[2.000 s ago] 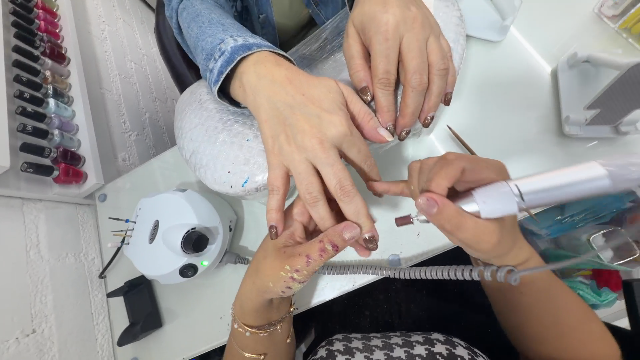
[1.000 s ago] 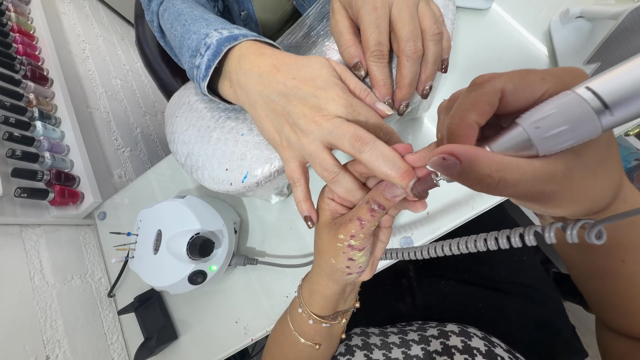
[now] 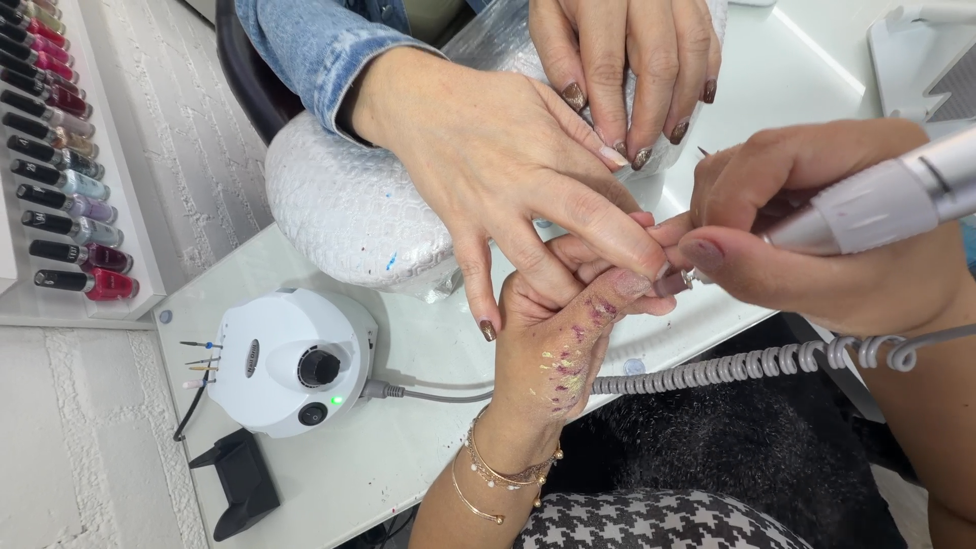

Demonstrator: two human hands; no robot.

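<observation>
My left hand (image 3: 564,343), with bracelets at the wrist and coloured smears along the thumb, grips a finger of the other person's hand (image 3: 496,160) from below. In my right hand (image 3: 816,221) is the silver and white handpiece of an electric nail drill (image 3: 877,202), its bit (image 3: 672,284) at the nail of the held finger. Whether the bit touches the nail cannot be told. The person's other hand (image 3: 633,69), with brown glittery nails, rests on a wrapped white cushion (image 3: 358,206). The tip of a thin tool shows beside my right fingers.
The white drill control unit (image 3: 293,362), green light lit, stands on the glass-topped table (image 3: 320,488), several bits at its side. A coiled gray cord (image 3: 709,374) crosses below my hands. A black holder (image 3: 240,484) lies nearby. Nail polish bottles (image 3: 84,284) fill a left-hand rack.
Two seconds ago the drill was away from the nails at the right; since then its bit has moved to the held finger. My left hand has shifted right and now grips that finger near its tip.
</observation>
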